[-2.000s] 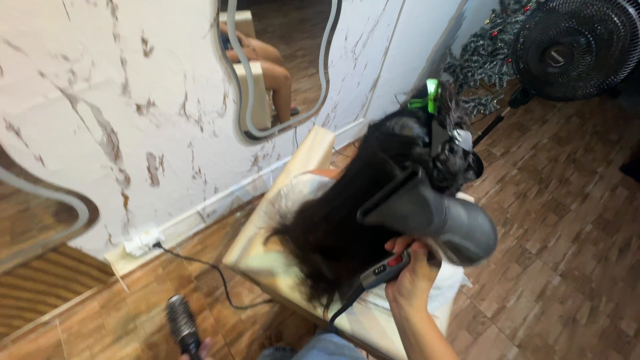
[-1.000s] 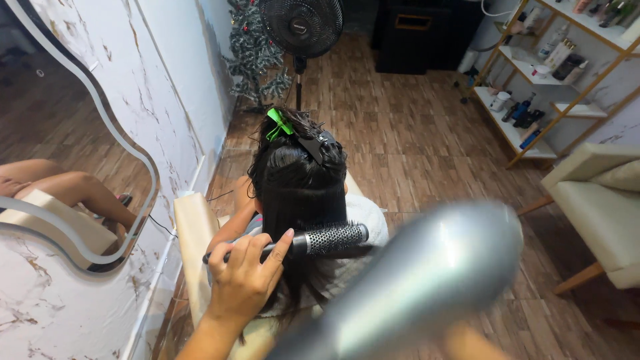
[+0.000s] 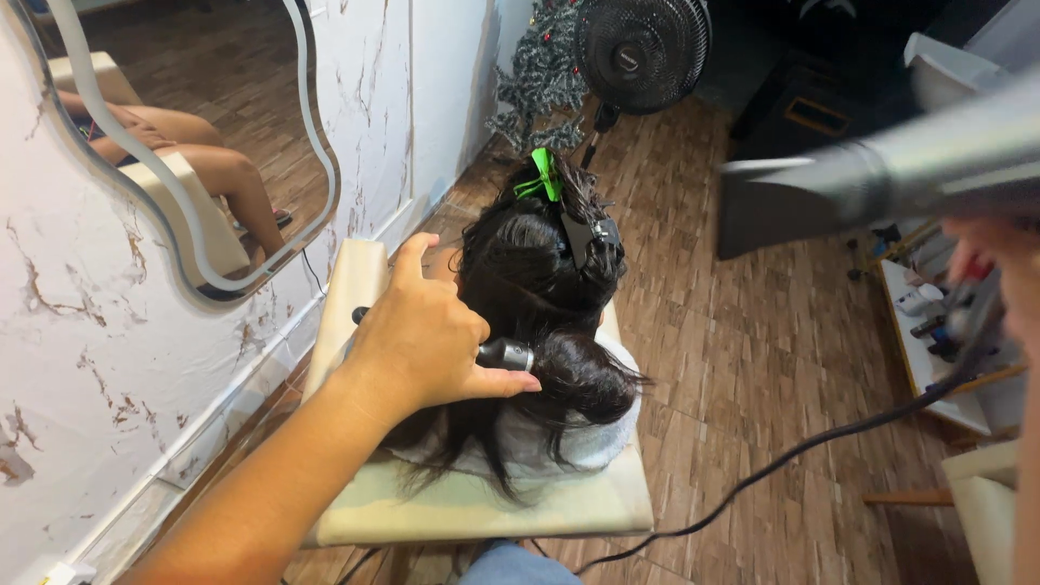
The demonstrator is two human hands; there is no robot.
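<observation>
My left hand (image 3: 422, 341) grips the black handle of a round hairbrush (image 3: 508, 355); its barrel is hidden under a lock of dark hair (image 3: 587, 378) wrapped round it. That hair belongs to a person (image 3: 520, 268) seated facing away, a white towel (image 3: 597, 447) round the shoulders. A green hair clip (image 3: 543, 175) and a black hair clip (image 3: 581, 240) hold hair up on the crown. At the right edge my right hand (image 3: 995, 268), blurred, holds a grey hair dryer (image 3: 877, 183) whose flat nozzle points left, apart from the hair.
The cream chair (image 3: 487, 508) stands beside a wall with a wavy mirror (image 3: 321, 175), which reflects a seated person's legs. A black fan (image 3: 642, 53) and a tinsel tree (image 3: 540, 81) stand beyond. The dryer's cord (image 3: 756, 479) hangs at right, near a shelf (image 3: 934, 349) and another chair (image 3: 987, 504).
The brush barrel, bare on the hair one second ago, is now wrapped in a lock of hair. The dryer has moved up and right, out of the lower foreground.
</observation>
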